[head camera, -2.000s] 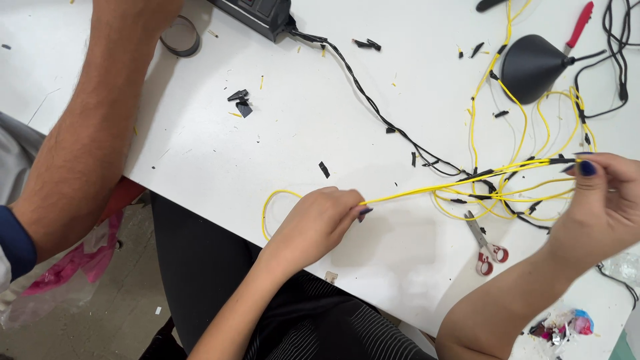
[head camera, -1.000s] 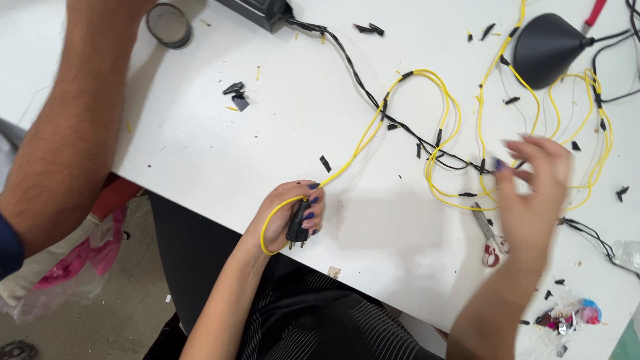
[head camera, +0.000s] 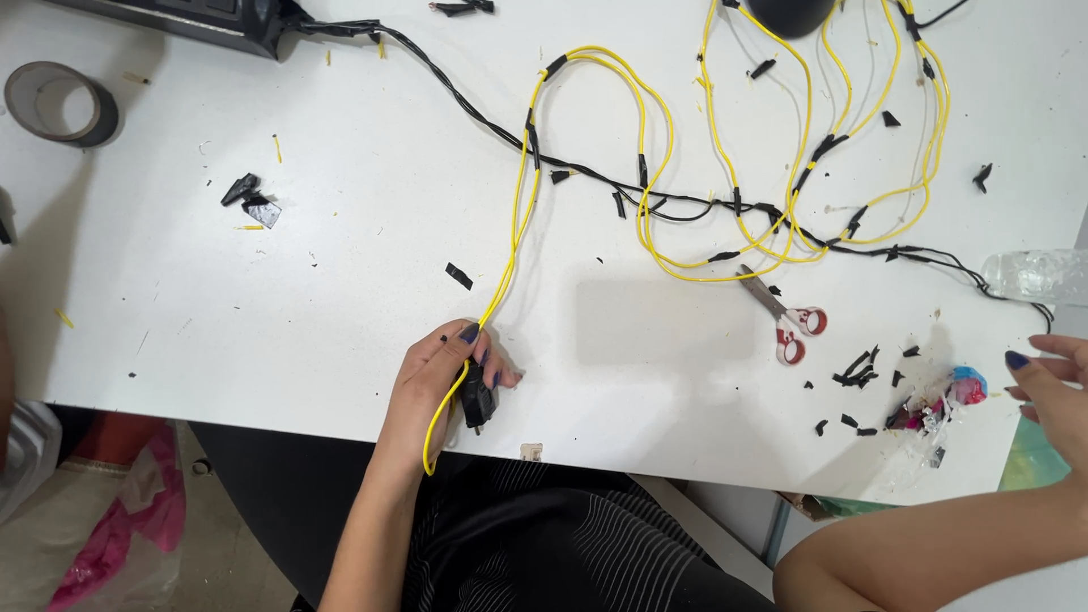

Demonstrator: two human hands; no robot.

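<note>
My left hand (head camera: 438, 382) is closed around the yellow wires (head camera: 508, 263) and a black plug (head camera: 476, 395) by the table's front edge; a loop of yellow wire hangs beside the wrist. From there the wires, bound in places with black tape, curl to the upper right over a black cable (head camera: 459, 93). My right hand (head camera: 1054, 391) is at the right edge of the view with fingers apart, near a crumpled heap of wrappers (head camera: 935, 404), holding nothing that shows. Scissors with red and white handles (head camera: 786, 319) lie between the hands, partly open.
A black power strip (head camera: 195, 21) and a roll of dark tape (head camera: 64, 106) are at the upper left. A black cone-shaped object (head camera: 790, 10) is cut off at the top. Tape scraps (head camera: 459, 275) are scattered on the white table. A clear plastic item (head camera: 1037, 276) lies at right.
My right hand has let go of the yellow wires and moved right, towards the wrappers. The wires it held taut now lie in loose loops. The other person's arm has mostly left the view.
</note>
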